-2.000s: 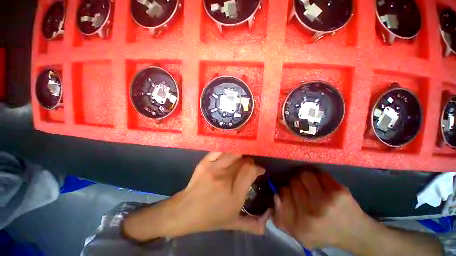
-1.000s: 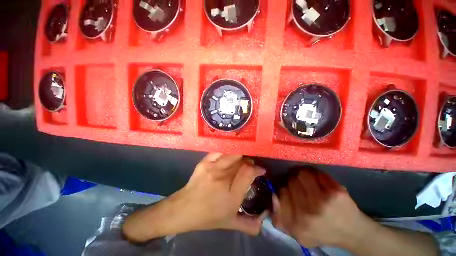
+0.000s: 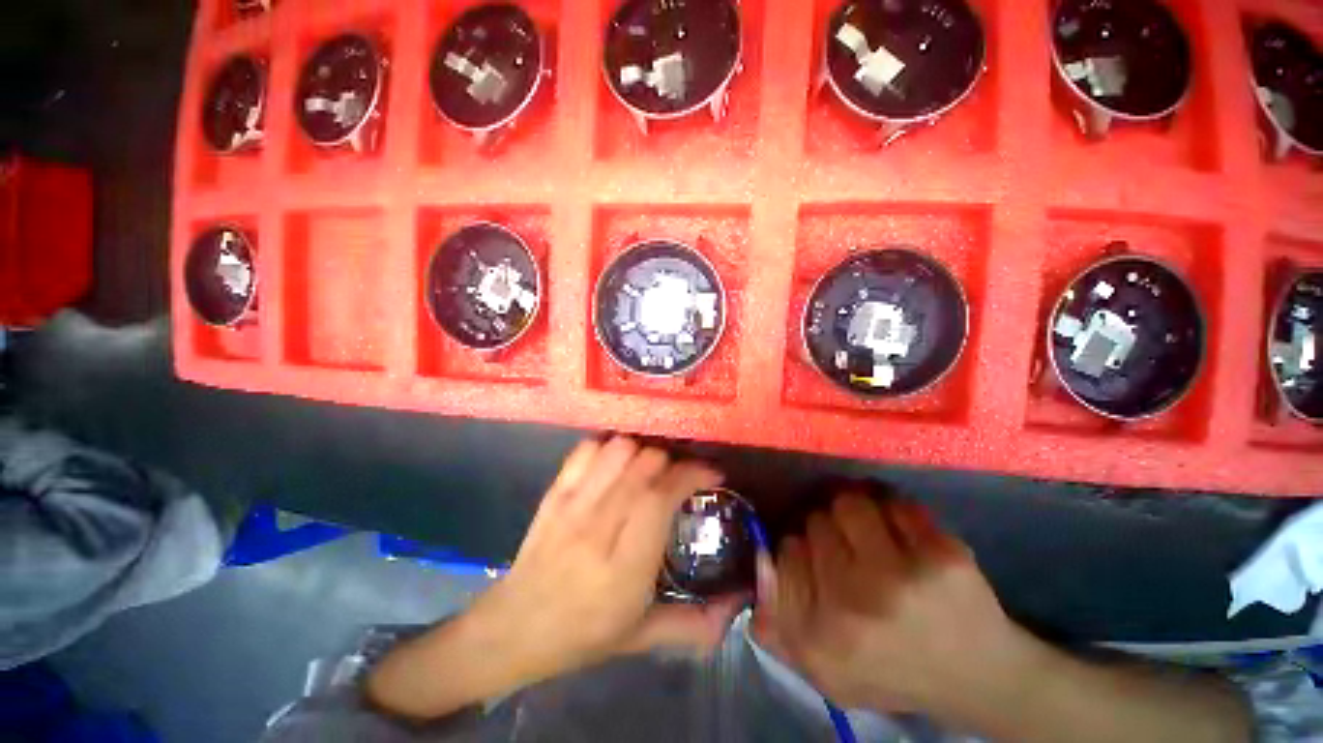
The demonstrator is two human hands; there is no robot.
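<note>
My left hand (image 3: 595, 559) holds a round electronic unit (image 3: 707, 544) at the bench's near edge, fingers and thumb around its left side. The unit's dark face with pale parts is turned up. My right hand (image 3: 871, 595) is beside its right rim and holds a slim blue tool (image 3: 759, 536), mostly hidden by the fingers, its visible end at the rim. The red foam tray (image 3: 726, 440) lies beyond my hands, with similar units in its pockets, such as one unit (image 3: 885, 322) in the near row. One near-row pocket (image 3: 334, 305) at the left is empty.
A small red box (image 3: 44, 240) is at the far left on the dark bench (image 3: 435, 465). A crumpled white tissue (image 3: 1280, 566) lies at the right bench edge. A grey sleeve (image 3: 102, 544) of another person shows at the lower left. Blue edges show below the bench.
The view has shifted, so the tray appears further right and more of the red box shows. The held unit now faces the camera more, and its pale parts show brighter. Both hands keep their hold.
</note>
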